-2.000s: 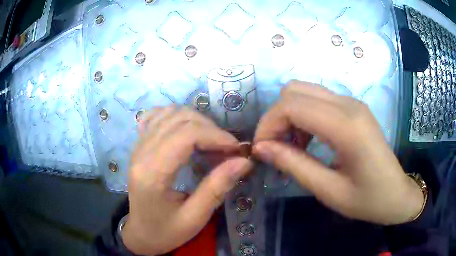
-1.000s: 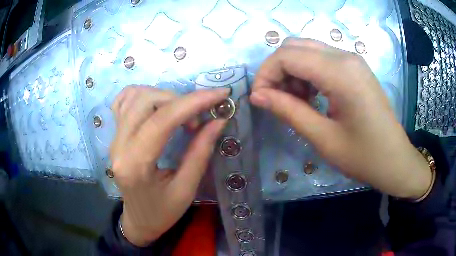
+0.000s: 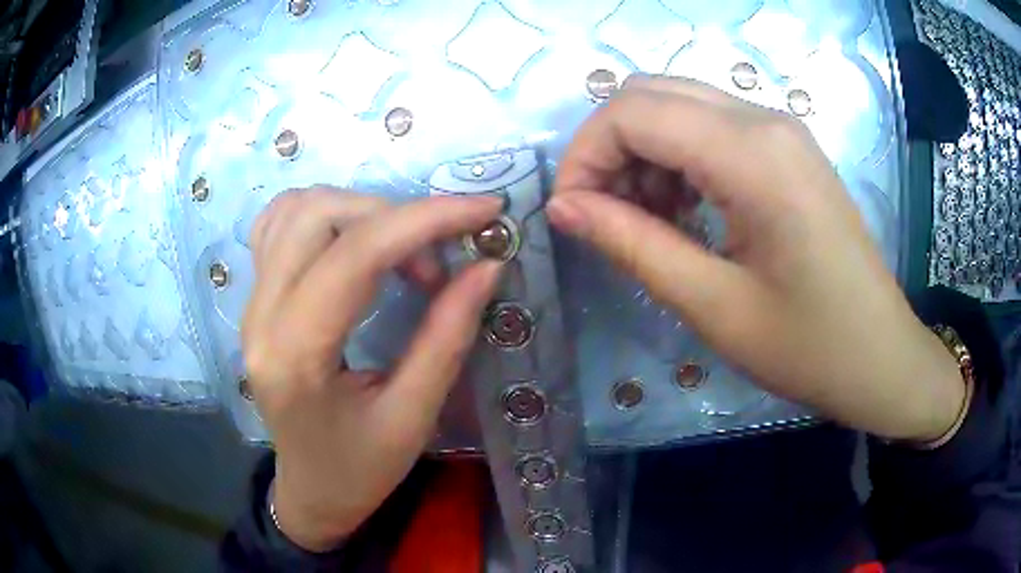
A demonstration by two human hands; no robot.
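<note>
A long grey strip fixture [image 3: 549, 369] lies across the clear blister tray [image 3: 437, 50], one row of round seats running toward me. My left hand [image 3: 347, 347] has thumb and forefinger on either side of a small disc [image 3: 492, 238] with a silver rim and brown centre, at the strip's far end. My right hand [image 3: 728, 235] is at the strip's right edge, thumb and forefinger tips close together; whether something tiny is between them cannot be told. Several discs, such as one disc [image 3: 399, 122], sit spaced out in the tray.
A second blister tray [image 3: 101, 246] lies at the left. A round black object [image 3: 935, 95] is right of the main tray, beside a multi-cavity plate [image 3: 976, 179] packed with small discs. Something red [image 3: 442, 526] shows below the tray.
Since two seconds ago, my hands have moved apart and away from me; the left fingers came to the disc at the strip's far end. Over the last second the hands barely moved.
</note>
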